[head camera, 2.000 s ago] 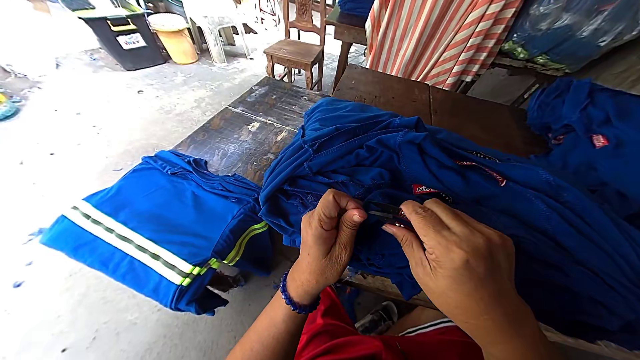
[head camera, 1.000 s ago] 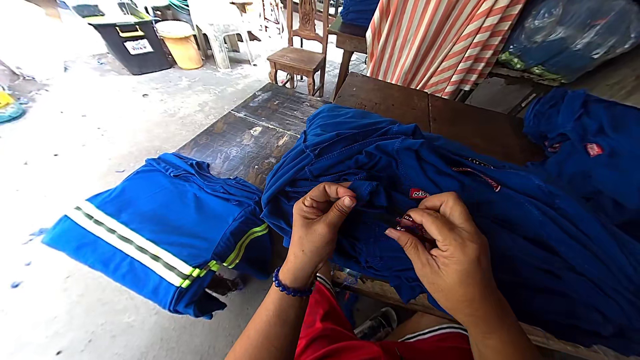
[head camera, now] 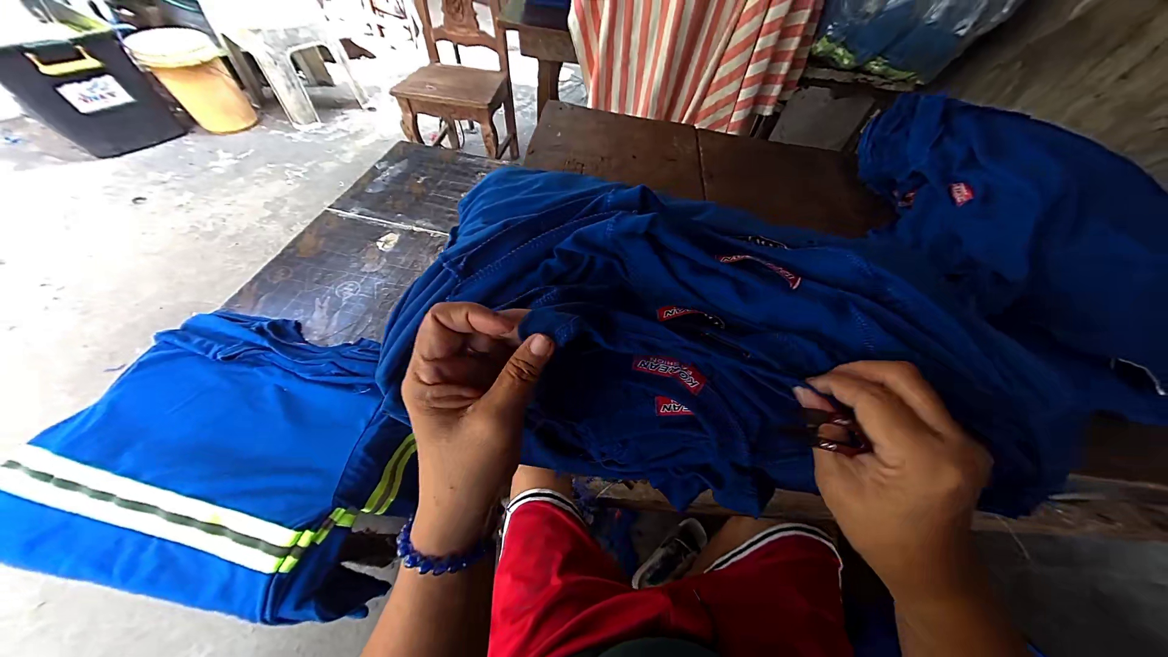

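Blue fabric garments (head camera: 584, 237) with small red labels lie heaped over the table in front of me. My left hand (head camera: 474, 365) pinches a hem or edge of the blue cloth between thumb and fingers, left of the labels. To the right, my right hand (head camera: 890, 438) holds a small dark red-handled tool (head camera: 844, 433), perhaps thread snips, and its fingertips touch the cloth. The tool's tip is hard to make out against the fabric.
Folded blue garments with reflective stripes (head camera: 164, 493) hang over the left table edge. Another blue garment pile (head camera: 1022, 219) lies at the right. Beyond the dark wooden table (head camera: 620, 151) stand a wooden chair (head camera: 456, 91), a yellow bucket (head camera: 205, 91) and a black bin (head camera: 96, 100).
My hands have moved apart, with the cloth spread between them. My left hand has gone left and my right hand right. More red labels show now.
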